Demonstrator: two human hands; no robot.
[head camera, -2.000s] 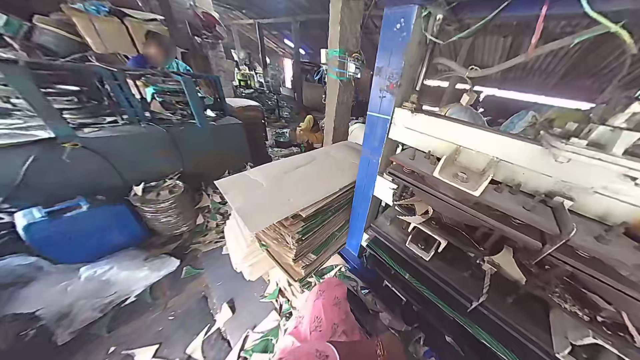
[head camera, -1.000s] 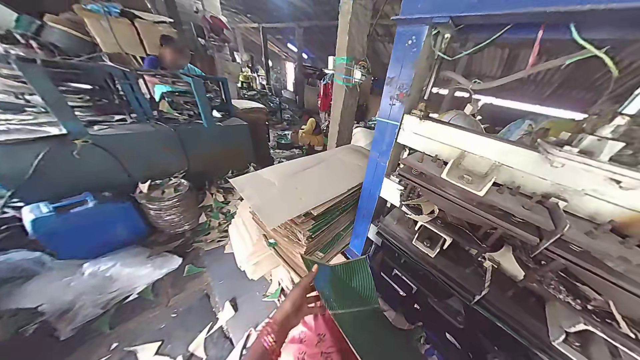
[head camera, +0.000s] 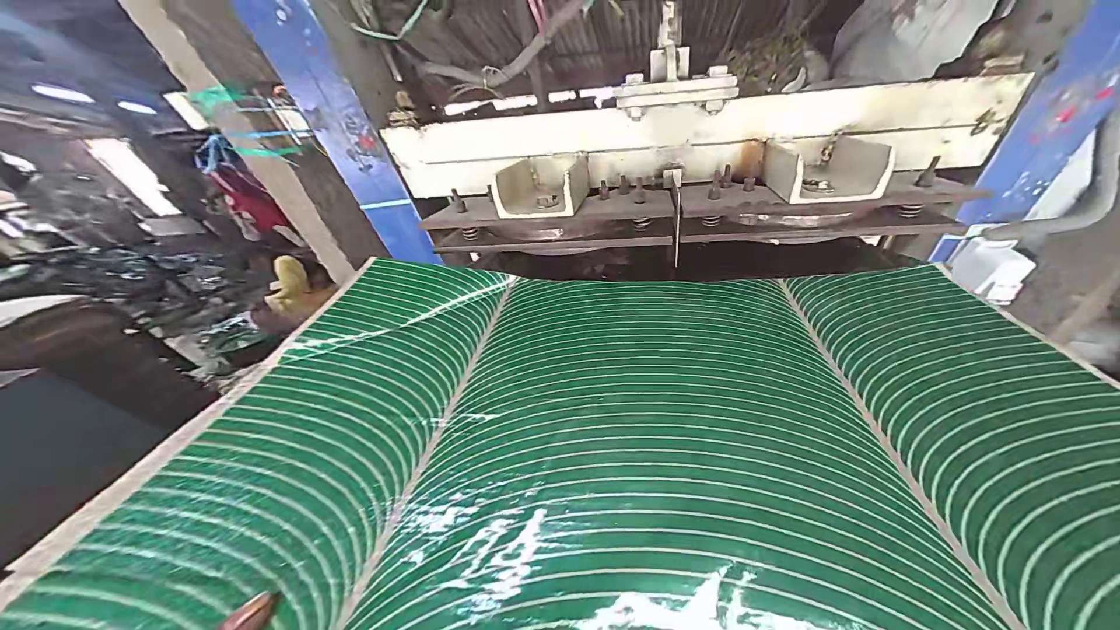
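A large glossy green sheet with curved white lines fills the lower view, divided by two pale lengthwise strips, with a pale border along its left side. Only a digit of my left hand shows, lying on the sheet at the bottom left; its other fingers are hidden, and it appears to grip the sheet's near part. My right hand is out of view. Beyond the sheet's far edge stands a press with a cream crossbeam, two channel brackets and a dark metal plate with bolts and springs. A dark gap lies below the plate.
Blue posts stand left and right of the press. A concrete pillar with green ties is farther left. A dark rounded object lies at the left, with scattered scraps behind it. A white box hangs near the right post.
The green sheet, upright near my left hand a second ago, now spreads wide before the press. The view has swung right to face the press. My right hand has not come into sight.
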